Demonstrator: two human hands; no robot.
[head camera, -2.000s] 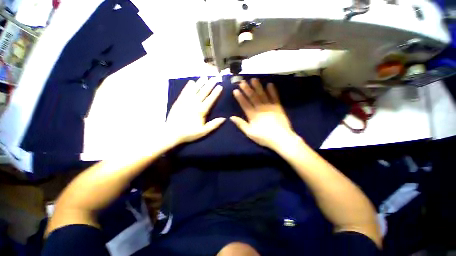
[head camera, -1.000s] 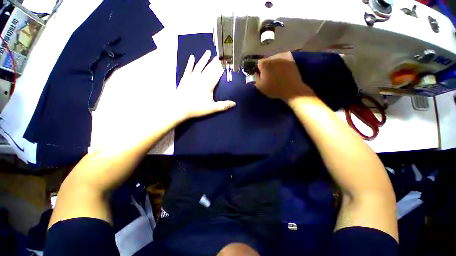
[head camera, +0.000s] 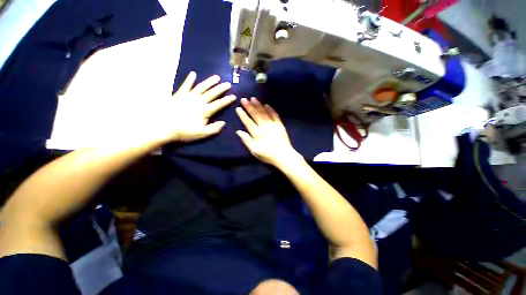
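A navy cloth panel (head camera: 199, 43) lies under the needle of the cream-white sewing machine (head camera: 311, 37) and reaches down over the table's front edge. My left hand (head camera: 199, 112) lies flat on it, left of and below the presser foot (head camera: 236, 75), fingers spread. My right hand (head camera: 265, 132) lies on the cloth just below and right of the foot, fingers extended. Neither hand grips anything. The needle tip is too small to make out.
Notched navy pieces (head camera: 34, 75) lie on the white table (head camera: 109, 92) at the left. Red-handled scissors (head camera: 350, 131) lie under the machine arm. Navy cloth (head camera: 484, 201) is heaped at the right. A light grey piece (head camera: 99, 266) hangs low at the left.
The view has swung to the right. The navy cloth now extends farther up behind the foot. My right hand has opened and moved down from beside the foot onto the cloth in front.
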